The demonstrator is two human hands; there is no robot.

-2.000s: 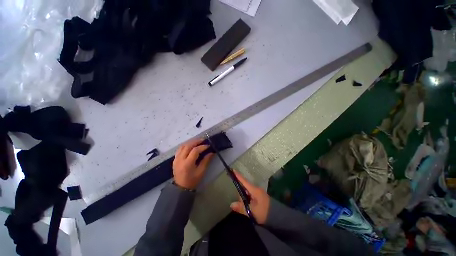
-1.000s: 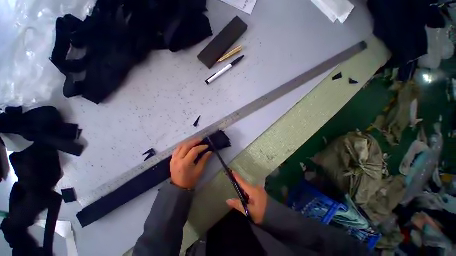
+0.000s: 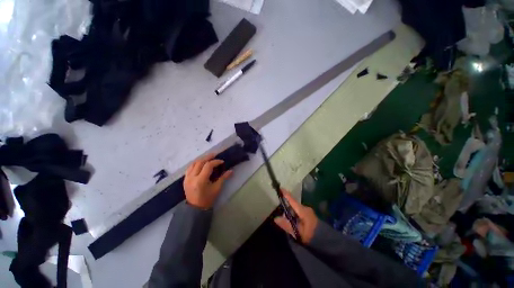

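A stack of dark fabric strips [image 3: 138, 215] lies along the near side of the long grey ruler [image 3: 324, 80]. My left hand [image 3: 202, 181] presses on the stack near its right end, thumb and fingers spread over it. My right hand [image 3: 298, 218] holds black shears [image 3: 273, 179] by the handles. The blades point up and left, and their tips touch dark cut pieces [image 3: 247, 136] at the stack's right end, partly over the ruler. Whether the blades are fully closed is unclear.
Black fabric heaps [image 3: 132, 50] lie at the upper left, near crumpled clear plastic [image 3: 28, 67]. A dark block [image 3: 230, 47], a brass-coloured tool [image 3: 239, 59] and a marker [image 3: 235, 77] lie beyond the ruler. Small offcuts [image 3: 80, 226] are scattered. A blue crate [image 3: 360, 222] stands on the floor at right.
The stack's right end is now cut off into separate pieces, shifted up over the ruler. My right hand and the shears have moved right. The whole view has shifted slightly.
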